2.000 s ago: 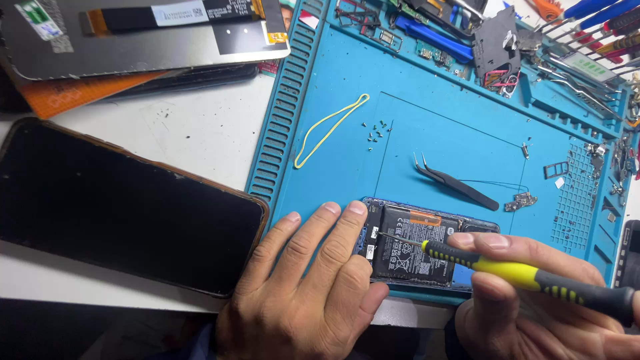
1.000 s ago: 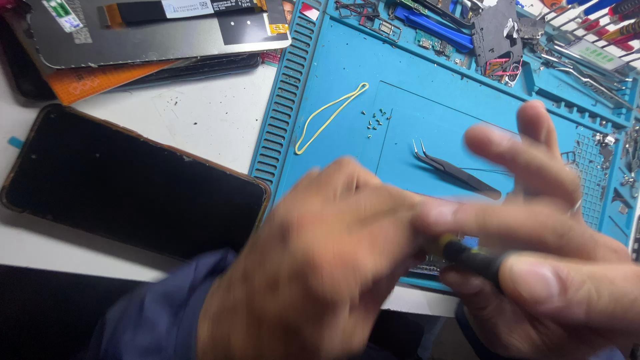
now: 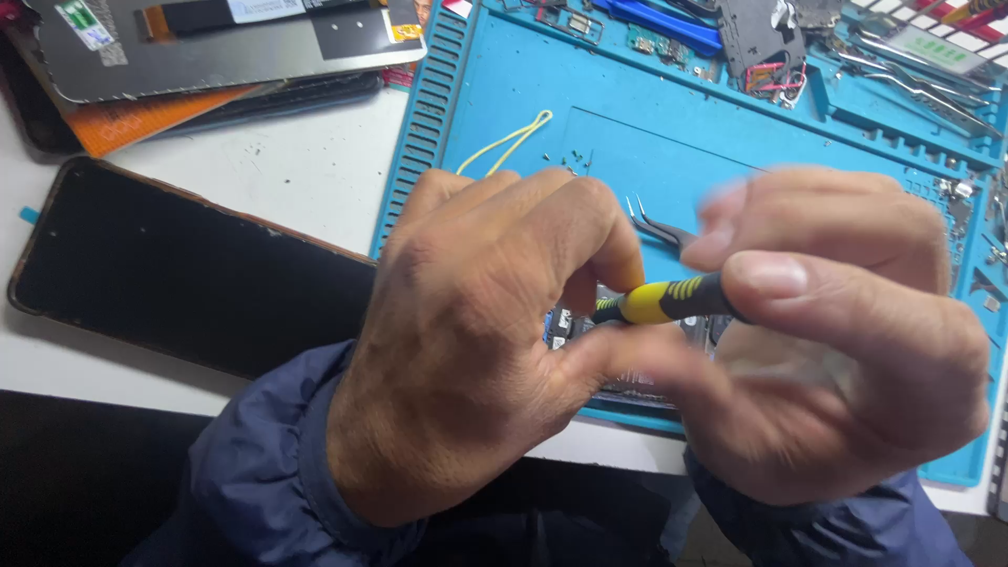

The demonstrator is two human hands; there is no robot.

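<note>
A black and yellow precision screwdriver (image 3: 657, 302) lies roughly level between my hands, above an opened smartphone (image 3: 634, 383) on the blue repair mat (image 3: 669, 134). My right hand (image 3: 858, 339) grips the dark end of its handle. The fingers of my left hand (image 3: 488, 315) curl around its front end, and its tip is hidden behind them. Both hands cover much of the phone. Black curved tweezers (image 3: 660, 228) lie on the mat beyond the hands, partly hidden. Several tiny screws (image 3: 579, 161) and a yellow elastic loop (image 3: 516, 142) are farther left on the mat.
A dark-screened phone in a worn case (image 3: 189, 268) lies at left on the white table (image 3: 315, 157). Above it are stacked display panels (image 3: 236, 59). Along the mat's far side are blue plastic tools (image 3: 669, 24), a black phone part (image 3: 760, 35) and metal tweezers (image 3: 921, 90).
My left hand has risen from the opened phone's edge to the screwdriver's front end. The screwdriver, earlier pointed at the phone's inside, has moved left with my right hand.
</note>
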